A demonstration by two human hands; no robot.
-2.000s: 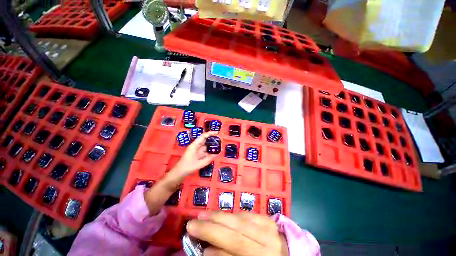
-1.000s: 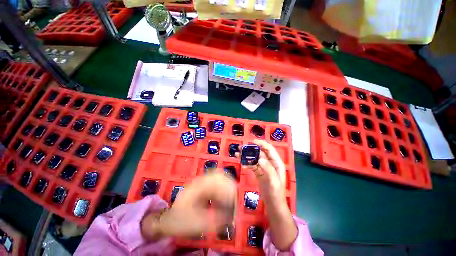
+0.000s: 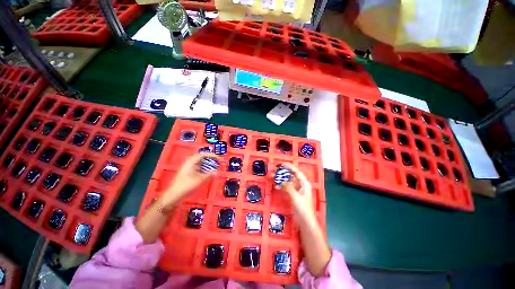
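Note:
The red working tray (image 3: 178,195) lies flat in front of me, with dark square watch units in many pockets. My left hand (image 3: 191,174) holds a watch unit (image 3: 209,164) with a striped reflection over the tray's upper left part. My right hand (image 3: 296,184) holds another watch unit (image 3: 282,175), also striped, over the right part. Several lit watch units (image 3: 239,140) with blue-white icons sit near the tray's back edge; some at the left lie close together, one partly hidden by my left hand.
A full left tray (image 3: 73,163) and a right tray (image 3: 404,152) flank the working tray. A raised tray (image 3: 282,59) sits above a bench instrument (image 3: 265,84). Papers (image 3: 175,93) with a pen (image 3: 199,93), a small white box (image 3: 279,113) and a fan (image 3: 173,17) stand behind.
My left hand has moved up and left from the tray's lower middle and now shows a watch unit. My right hand still holds a unit at the right. Lower pockets are uncovered.

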